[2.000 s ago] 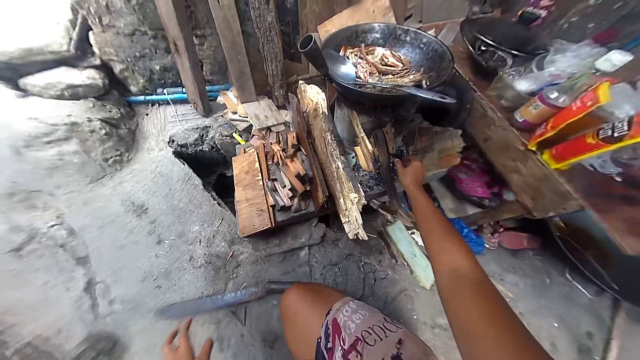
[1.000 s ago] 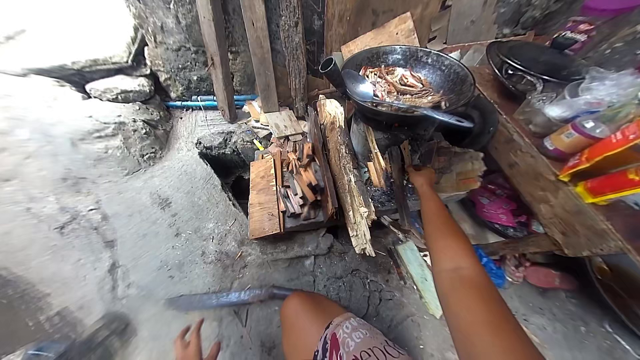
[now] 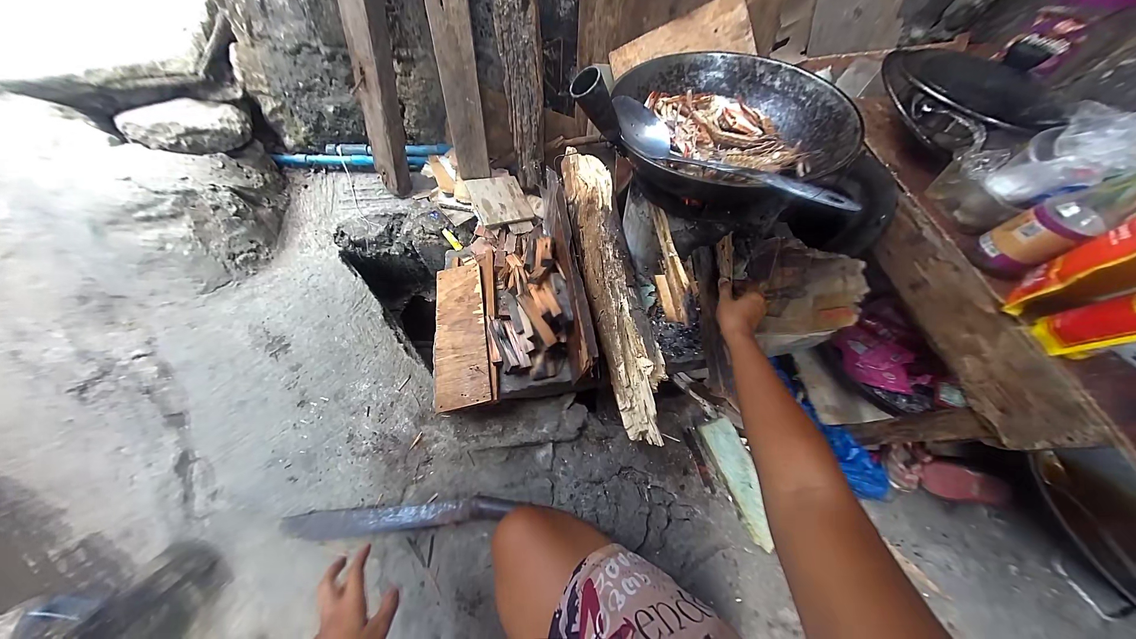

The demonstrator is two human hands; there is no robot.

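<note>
My right hand [image 3: 739,312] reaches under the wok, its fingers closed around a thin stick of firewood [image 3: 725,257] by the fire. Above it a black wok [image 3: 839,115] holds shrimp-like food [image 3: 728,129], and a metal ladle [image 3: 754,171] lies across the wok. Split sticks [image 3: 672,266] lean into the fire just left of my right hand. At the bottom edge my left hand [image 3: 353,599] has its fingers apart and holds nothing. A long blade [image 3: 382,519] lies on the ground just above it, its handle end beside my knee.
Chopped kindling [image 3: 532,306] and a plywood piece [image 3: 463,337] lie beside a rough log [image 3: 612,293] left of the fire. A hole [image 3: 399,297] opens in the concrete. At right, a wooden bench [image 3: 985,328] bears a lidded pot [image 3: 972,89], a bottle [image 3: 1038,232] and red packets [image 3: 1078,275].
</note>
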